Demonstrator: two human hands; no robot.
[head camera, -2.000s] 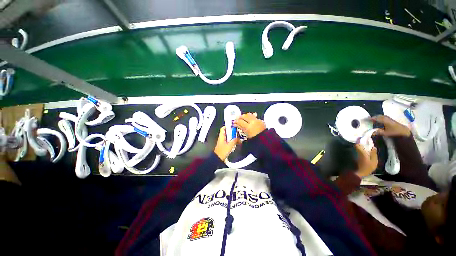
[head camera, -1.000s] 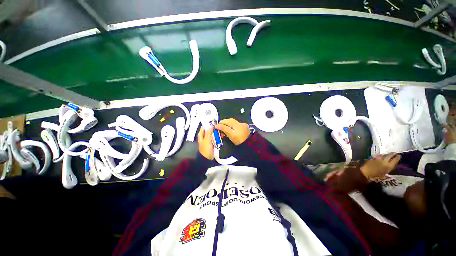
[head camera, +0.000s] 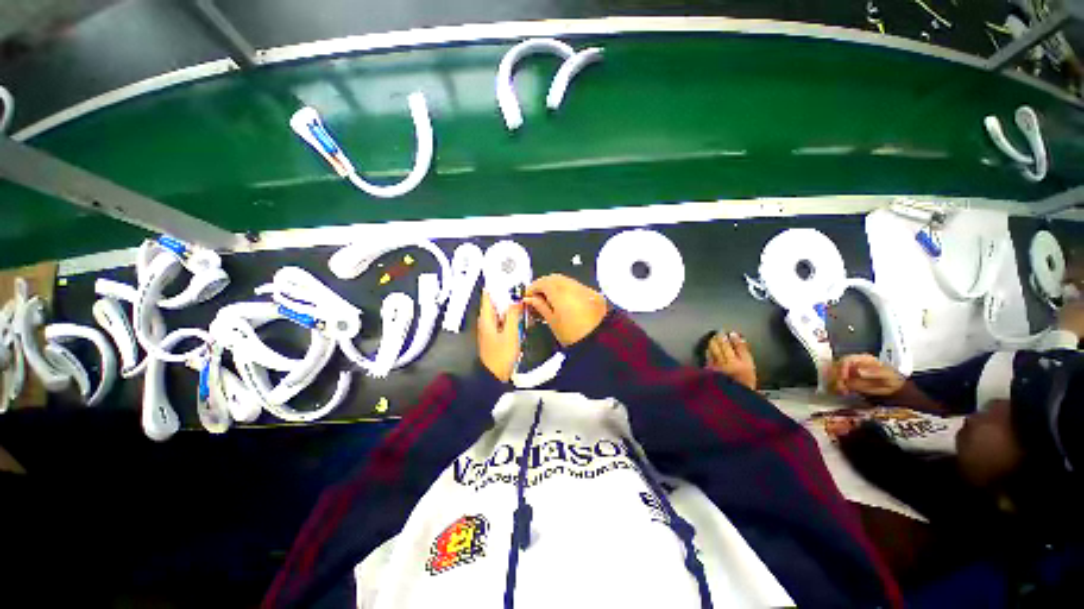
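A white curved device (head camera: 509, 263) stands out above my hands at the middle of the black bench, its rounded head toward the conveyor and its curved arm showing below my hands. My left hand (head camera: 499, 338) is closed around the device from the left. My right hand (head camera: 568, 309) is at its right side, with fingertips on the device near my left fingers. A bit of blue shows between the hands; the rest of the blue strip is hidden. A white roll (head camera: 641, 270) lies flat on the bench to the right of my right hand.
Many white devices (head camera: 285, 345) are piled at the left. Two devices lie on the green conveyor (head camera: 678, 131) ahead, another farther right. A second roll (head camera: 802, 269), a device and a white sheet (head camera: 886, 244) are at the right, beside another person's hands (head camera: 865, 376).
The conveyor devices have shifted left. My right hand has come further over the blue strip. The neighbour's hand now covers the spot of the yellow stick.
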